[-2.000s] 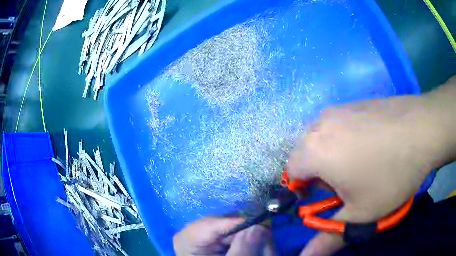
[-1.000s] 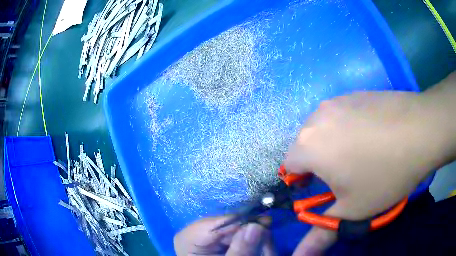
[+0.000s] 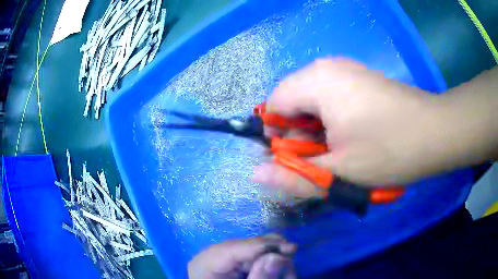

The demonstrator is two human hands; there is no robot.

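Observation:
My right hand [image 3: 349,120], blurred, is closed around the orange-red handles of the scissors [image 3: 237,125]. Their dark blades point left, slightly parted, above the tray. My left hand [image 3: 240,261] is at the bottom edge, partly cut off, fingers pinched together. A small dark end shows at its fingertips; what it is cannot be told, and any strip is hidden. The blue tray [image 3: 123,141] lies under both hands. Fine silvery clippings [image 3: 218,76] are heaped at its upper left and scattered over its floor.
A pile of pale strips [image 3: 123,43] lies beyond the tray's upper left corner. A looser strip pile [image 3: 104,218] lies between the tray and a blue bin [image 3: 38,212] at lower left. A white paper sheet [image 3: 70,19] is at upper left on the green mat [image 3: 65,103].
My right hand has lifted the scissors up and left, away from my left hand, over the tray's middle. My left hand has stayed at the bottom edge. The view has shifted slightly.

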